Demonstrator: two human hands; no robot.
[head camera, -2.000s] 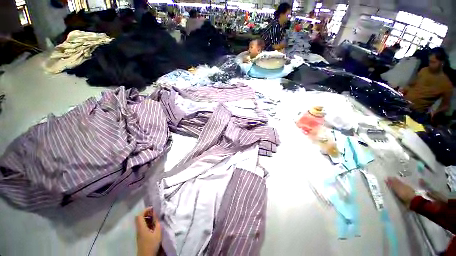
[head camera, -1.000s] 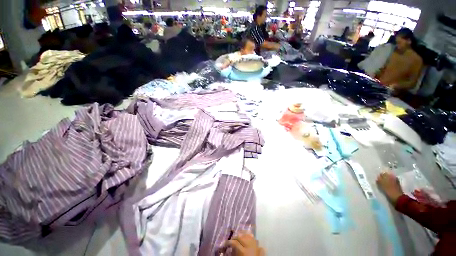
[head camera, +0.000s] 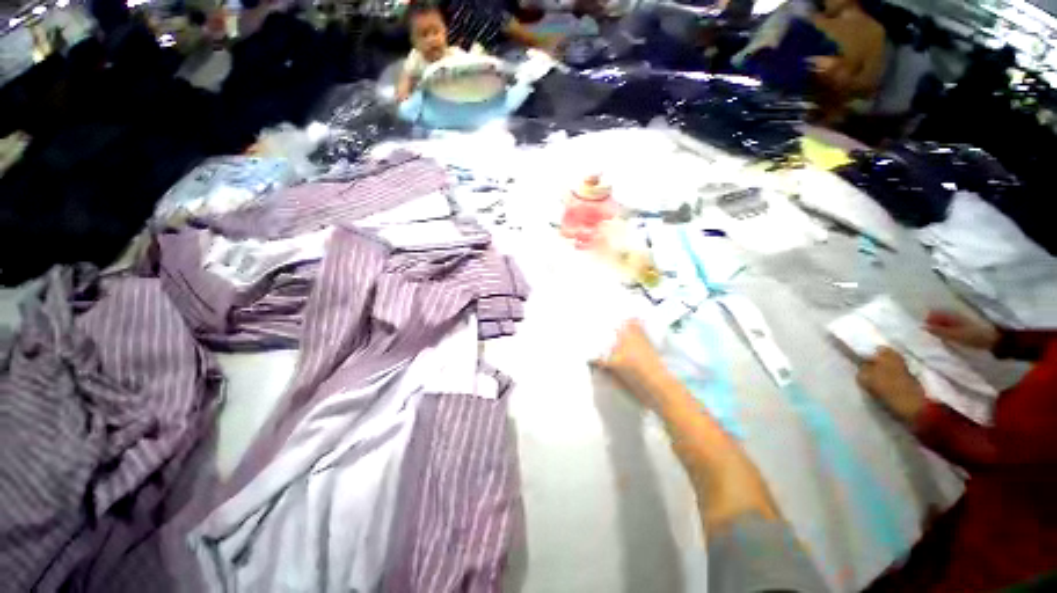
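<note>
A purple striped shirt (head camera: 464, 475) lies spread on the white table (head camera: 568, 510) nearest me, its pale wrong side showing. More striped shirts lie flat behind it, under one of its sleeves. My right hand (head camera: 632, 357), with a bare forearm and grey sleeve, reaches over the table right of the shirts, not touching them. Its fingers are bent over a glaring white spot, and whether they hold anything cannot be told. My left hand is not in view.
A crumpled shirt pile (head camera: 110, 405) is at left. A bottle with red-pink contents (head camera: 591, 214) stands beyond my hand, light blue strips (head camera: 829, 434) lie to its right. A person in red (head camera: 985, 452) handles white cloth (head camera: 898, 336). A child (head camera: 429, 46) is at the far side.
The view has swung right and down. A hand at the shirt's lower edge is gone from there; my right hand is now stretched forward near the blue strips. The person in red now handles white cloth.
</note>
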